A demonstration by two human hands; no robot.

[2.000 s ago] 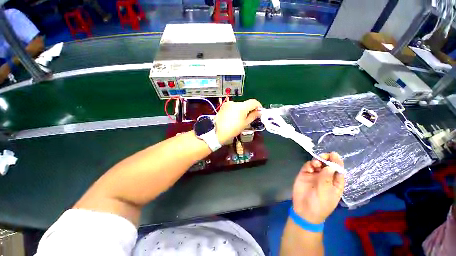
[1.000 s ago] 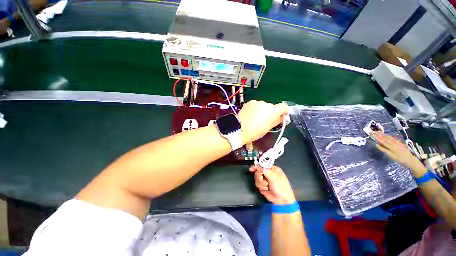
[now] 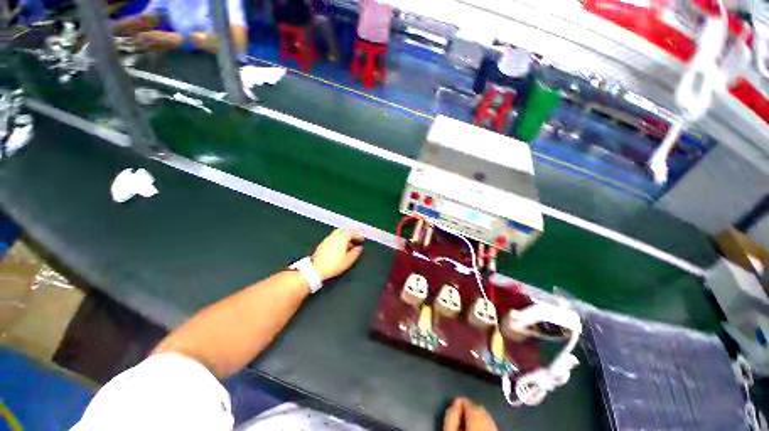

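The dark red-brown test fixture lies on the bench with cream sockets in a row and small green contact boards in front. A white corded adapter is at the fixture's right end, blurred. Its bundled cord hangs over the front right corner. The cord tip seems to be at the right contact board, but this is unclear. My left hand is left of the fixture by the grey-white rail, with nothing visible in it. My right hand is at the bottom edge, mostly cut off, below the fixture.
The cream-grey tester stands behind the fixture, joined by red and white wires. A plastic-wrapped pad lies at right. A white crumpled lump lies at left. A green conveyor belt runs beyond the rail. A person in light blue is at upper left.
The view has swung left. My left hand has let go of the adapter and moved left to the rail. My right hand has left the cord and moved down. The other person's hand is out of view.
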